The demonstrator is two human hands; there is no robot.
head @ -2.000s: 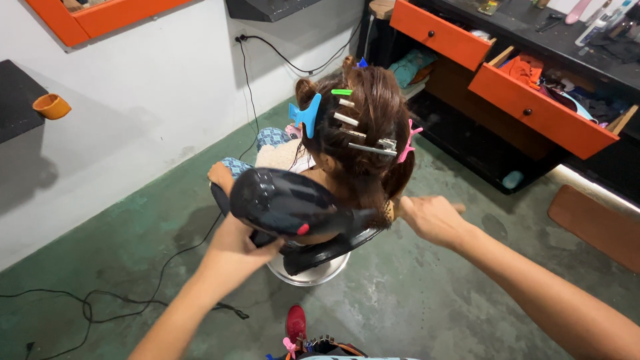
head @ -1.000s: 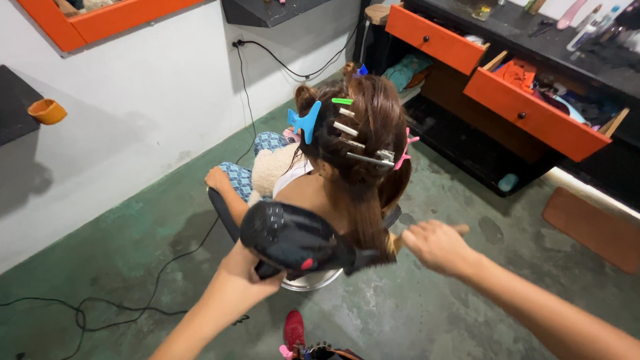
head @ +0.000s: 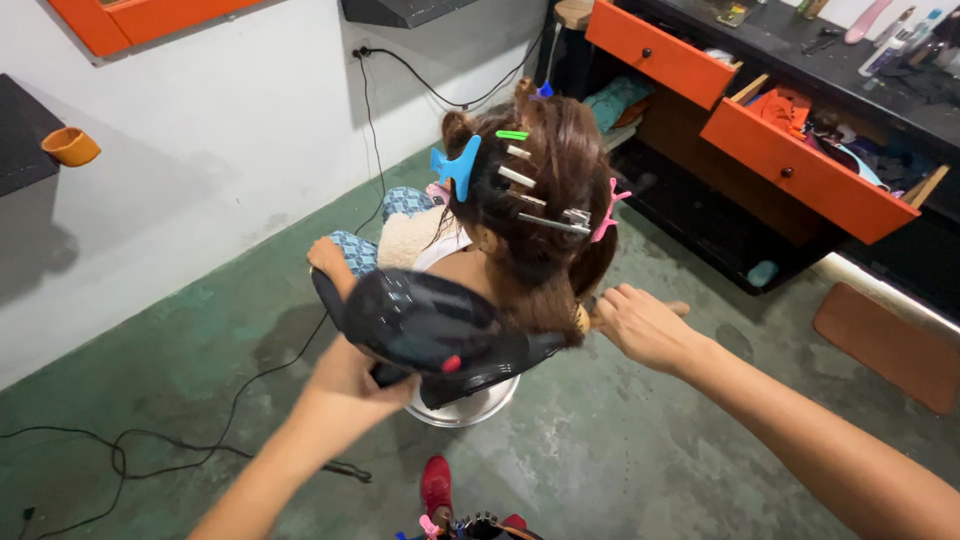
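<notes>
My left hand point(head: 356, 386) holds a black hair dryer point(head: 427, 319), its nozzle against the lower ends of a seated person's brown hair point(head: 536, 300). On the other side of those ends, my right hand point(head: 637, 326) grips the wooden handle of a round hairbrush point(head: 583, 318), whose bristles are mostly hidden in the hair. The upper hair is pinned with a blue butterfly clip point(head: 463, 169), a pink claw clip point(head: 609, 211), a green clip point(head: 511, 135) and several metal clips point(head: 517, 177). The person faces away, one hand on the chair's armrest.
Two orange drawers point(head: 814, 176) stand pulled out from a black counter point(head: 847, 67) at the right, bottles on top. Black cords point(head: 225, 442) loop over the green floor at the left. A brown mat point(head: 889, 345) lies at the right. A red shoe point(head: 436, 484) shows below.
The dryer, pointing down and right of the hair one second ago, has its nozzle raised back to the hair ends beside the brush. The seated person's pose looks much the same.
</notes>
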